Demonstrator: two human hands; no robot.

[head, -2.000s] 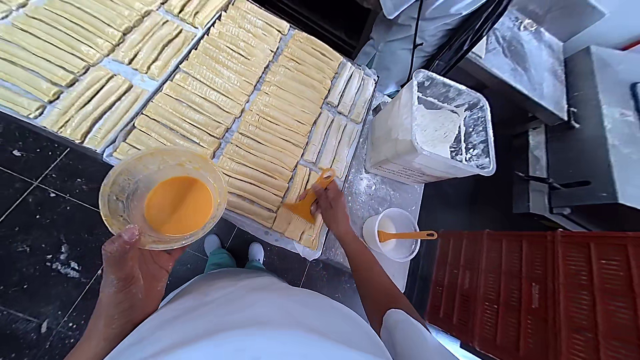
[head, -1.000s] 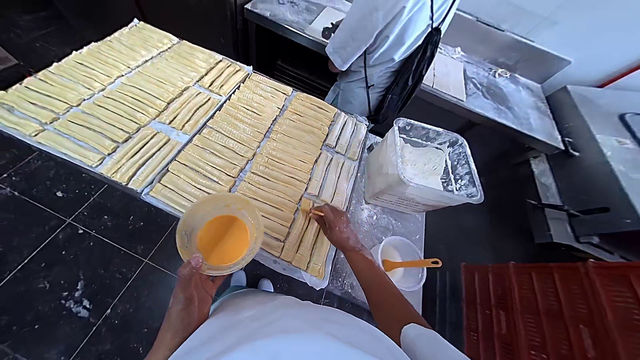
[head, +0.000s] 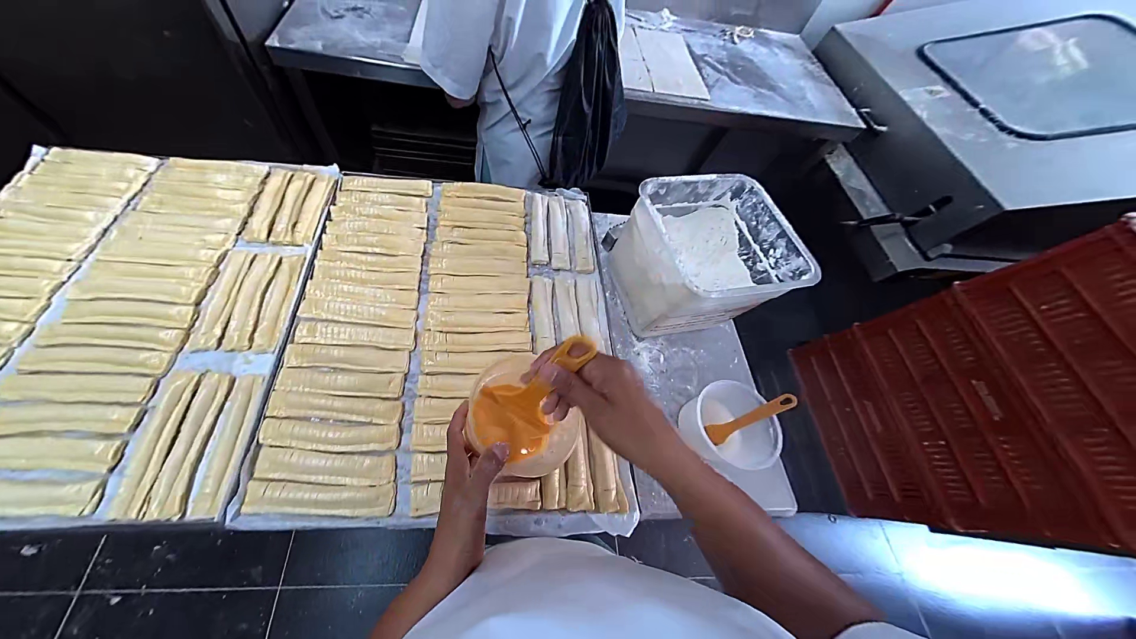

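Note:
My left hand grips a translucent plastic bowl of orange-yellow liquid, thumb over its rim. My right hand is shut on the orange handle of a pastry brush, whose head is down in the liquid. The bowl is over the near right part of a paper-lined tray covered with rows of dough strips. Most strips look glossy yellow; several at the tray's far right are pale and matt. A second tray of yellow strips lies against it on the left.
To the right stand a square plastic tub of flour and a small white tub with an orange-handled utensil. Red plastic crates are stacked at the right. A person in white stands beyond the trays, near a steel bench.
My right hand has left the strips at the tray's right side and is now over the bowl, with the brush in the liquid. The bowl has come over the tray. The view has turned.

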